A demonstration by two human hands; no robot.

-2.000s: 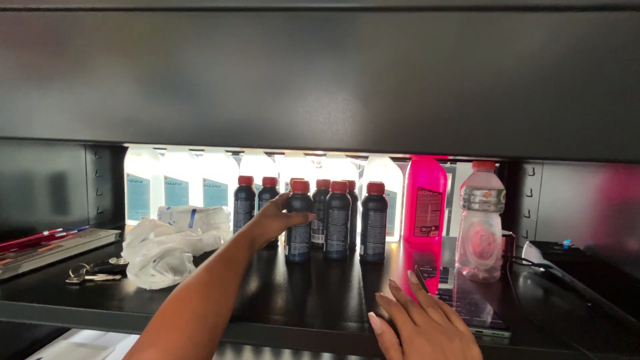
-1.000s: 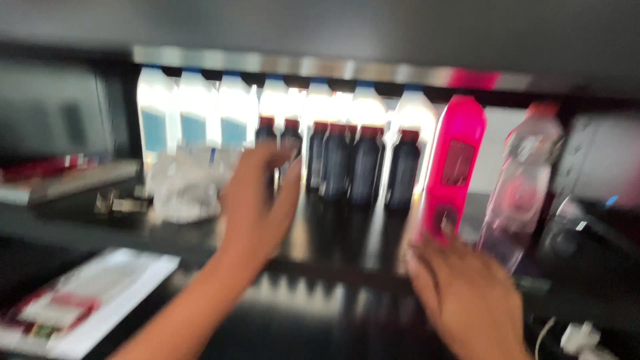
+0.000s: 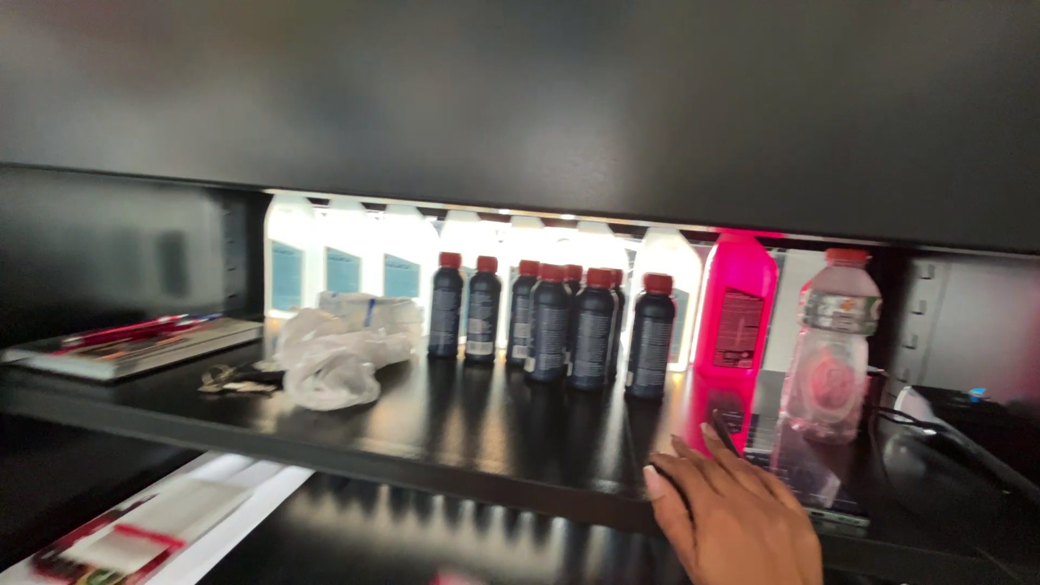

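Note:
My right hand (image 3: 727,504) rests at the front edge of the black shelf (image 3: 487,455), fingers spread, beside a flat dark device (image 3: 812,479) that may be a phone or tablet. A thin dark object (image 3: 725,432) lies near its fingertips; whether the hand touches it cannot be told. My left hand is out of view. Several small dark bottles with red caps (image 3: 548,333) stand upright mid-shelf, the rightmost one (image 3: 652,341) slightly apart, nearest to my right hand.
Behind stand several pale bottles (image 3: 288,260) and a pink bottle (image 3: 735,313). A clear bottle with a red cap (image 3: 833,357) is at the right, by cables. At the left are a crumpled plastic bag (image 3: 333,366), keys (image 3: 240,380) and a book with pens (image 3: 154,353). Printed sheets (image 3: 162,520) lie lower.
My left hand, at the small dark bottles in the earliest frame, moved back from them and has left the view. My right hand stays near the shelf's front edge.

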